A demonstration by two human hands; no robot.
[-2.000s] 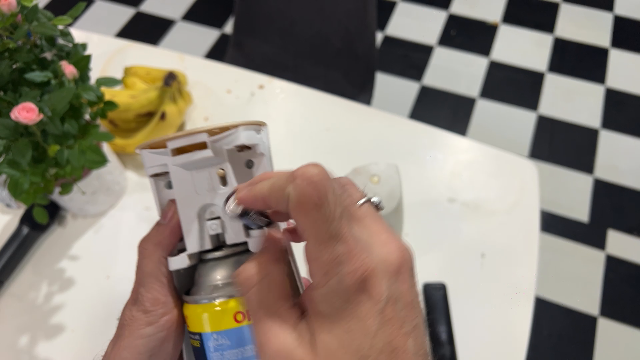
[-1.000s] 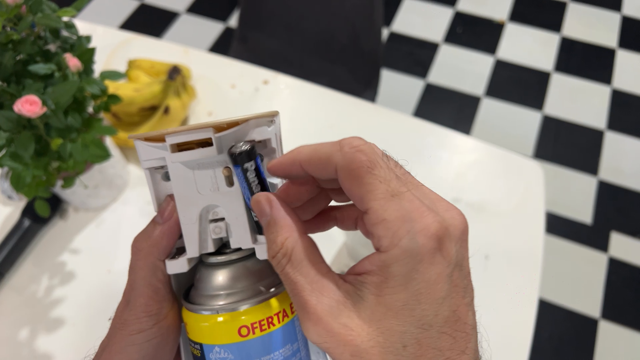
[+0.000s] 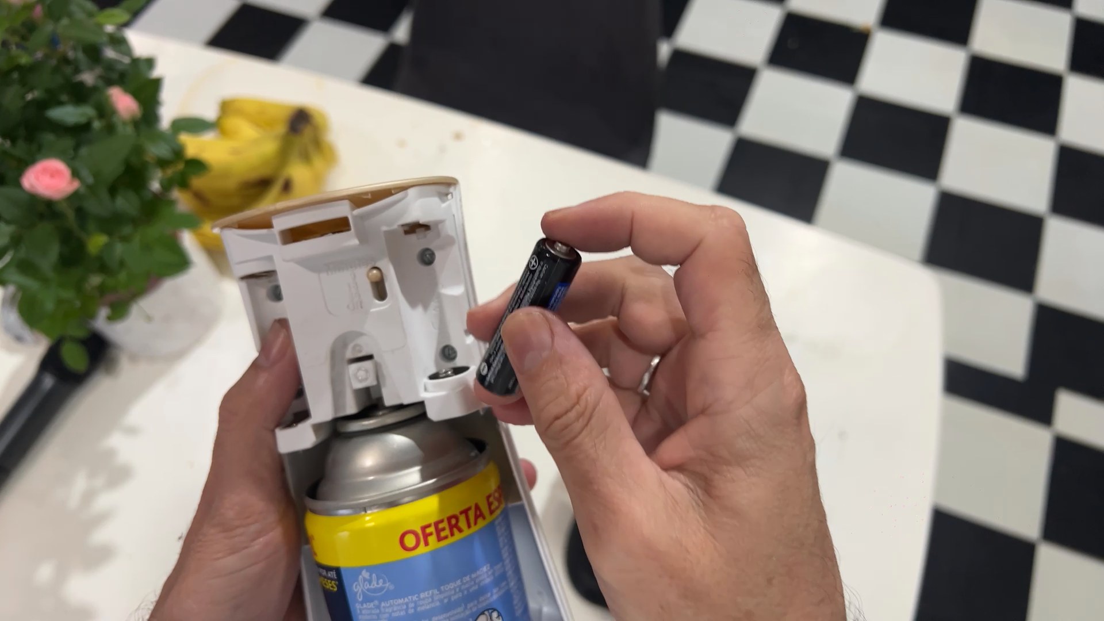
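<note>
My left hand (image 3: 246, 483) is closed around a white automatic air freshener dispenser (image 3: 341, 285), its inner side facing me. A Glade aerosol refill can (image 3: 405, 535) with a yellow and blue label sits in its lower part. The right-hand battery slot (image 3: 431, 293) of the dispenser holds no battery; the left slot is partly hidden. Just right of the dispenser, my right hand (image 3: 673, 388) pinches a black and blue cylindrical battery (image 3: 528, 315) between thumb and fingers. The battery is tilted, with its plus end up, and is outside the slot.
Bananas (image 3: 259, 159) lie on the white table (image 3: 862, 345) behind the dispenser. A potted plant with pink roses (image 3: 78, 181) stands at the left, above a black object (image 3: 43, 405). Another dark object (image 3: 582, 556) is partly hidden by my right hand. Beyond the table is a dark chair (image 3: 535, 78).
One second ago the battery was at the right-hand slot; now my right hand holds it away from the dispenser, to the right. My left hand still holds the dispenser.
</note>
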